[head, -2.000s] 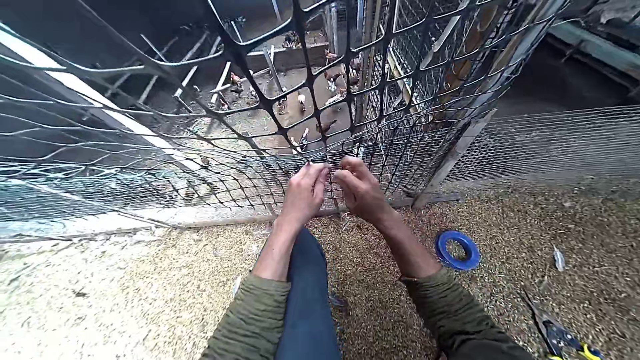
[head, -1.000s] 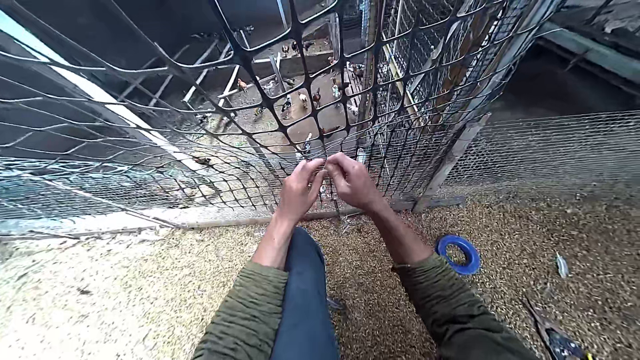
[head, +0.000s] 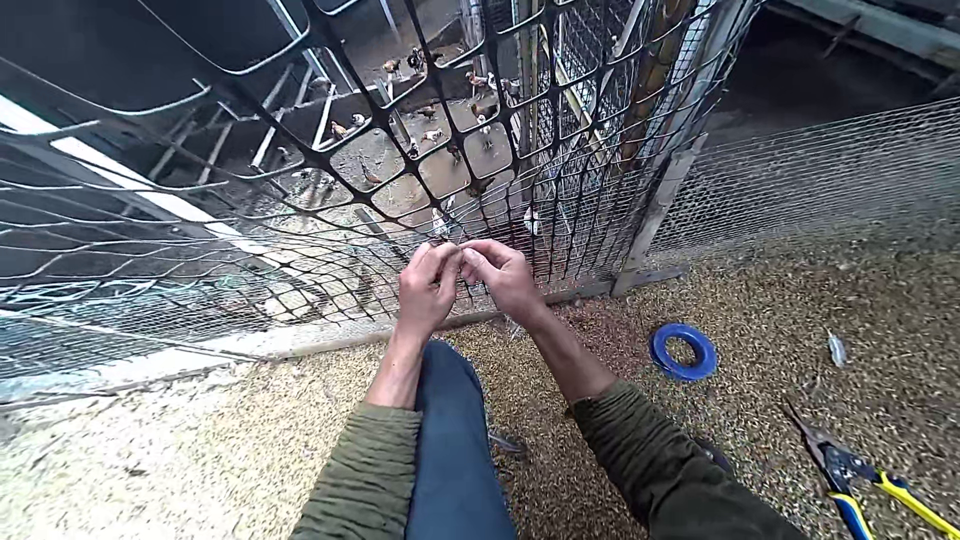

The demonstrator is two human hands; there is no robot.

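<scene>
Black plastic mesh netting [head: 409,169] stands in front of me, overlapping finer wire netting near its foot. My left hand [head: 427,289] and my right hand [head: 504,277] meet at the lower part of the mesh, fingertips pinched together and touching. Whatever lies between the fingertips is too small or hidden to make out. To the right of my hands, a blue ring-shaped coil [head: 683,352] lies flat on the husk-covered ground. Pliers or snips with yellow and blue handles [head: 847,465] lie at the lower right.
Several chickens [head: 480,120] stand in the pen beyond the netting. A wooden post [head: 660,210] rises at the right, with finer wire netting [head: 810,180] running past it. A wooden board [head: 330,343] runs along the fence's foot. A feather [head: 836,349] lies at the right.
My hands were slightly apart two seconds ago; their fingertips now meet at the mesh. The coil lies where it was on the ground.
</scene>
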